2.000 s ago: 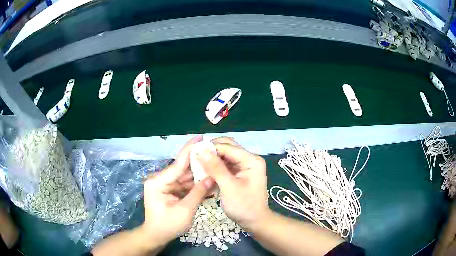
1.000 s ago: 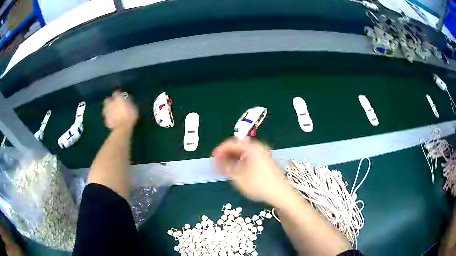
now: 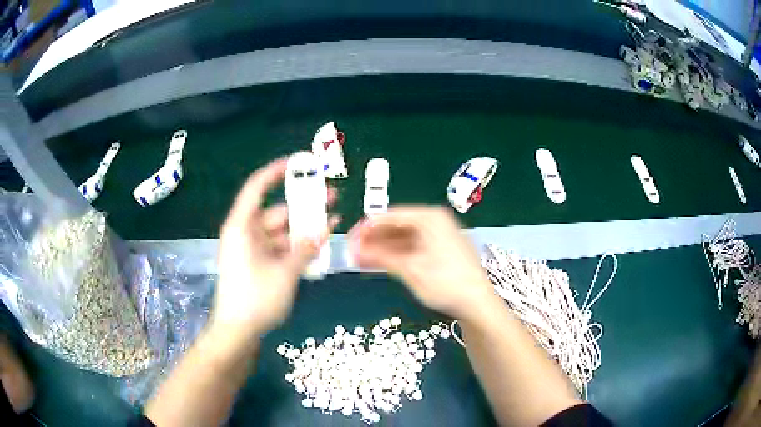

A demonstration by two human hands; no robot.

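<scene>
My left hand [image 3: 254, 250] holds a long white car piece [image 3: 307, 200] upright between fingers and thumb, above the near rail. My right hand [image 3: 421, 254] is just right of it, blurred, with fingertips bent together; whether a small part is between them cannot be told. A loose heap of small cream parts [image 3: 355, 371] lies on the dark green worktop below the hands. Another long white car piece [image 3: 376, 185] lies on the belt just beyond my right hand.
The belt [image 3: 267, 108] carries painted car shells [image 3: 473, 183] and more long pieces [image 3: 551, 175]. A clear plastic bag of cream parts [image 3: 92, 300] is at left by the upright post [image 3: 33, 150]. A cord bundle [image 3: 546, 313] lies right of the heap.
My left hand has come back from the belt and now holds a long white piece. My right hand stays near the rail, now beside that piece. The belt pieces have shifted right in view.
</scene>
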